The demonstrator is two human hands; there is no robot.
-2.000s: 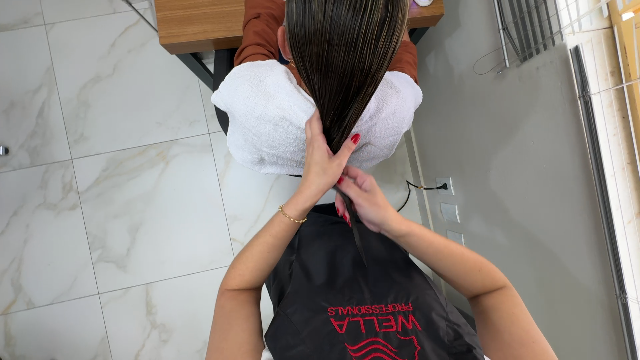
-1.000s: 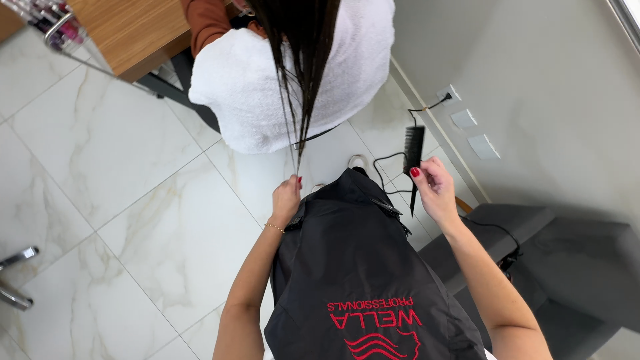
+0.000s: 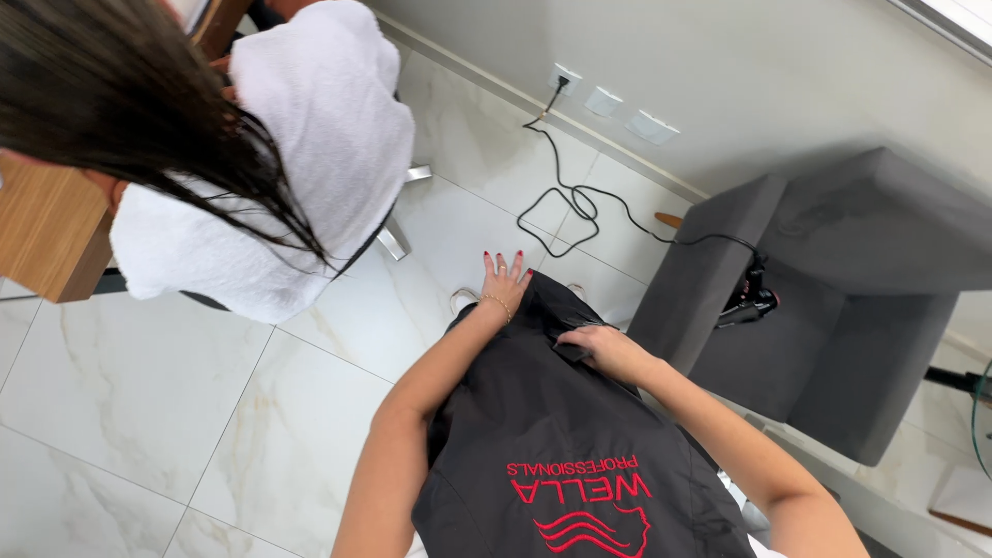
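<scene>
My left hand rests with spread fingers by the upper edge of the black Wella Professionals apron, holding nothing. At the apron's pocket, my right hand has its fingers around a small black object, probably part of the comb; most of it is hidden. Thin metal clips or scissors show at the pocket edge just above that hand. To the upper left sits a person with long, wet dark hair, which hangs over a white towel on the shoulders. Neither hand touches the hair.
A grey armchair stands at the right with a black hair dryer on its seat. The dryer's black cord loops over the tiled floor to a wall outlet. A wooden table is at the left edge.
My left hand has let go of the hair strand and opened. My right hand has moved from beside the apron, where it held a black tail comb, down to the pocket. The view has swung right.
</scene>
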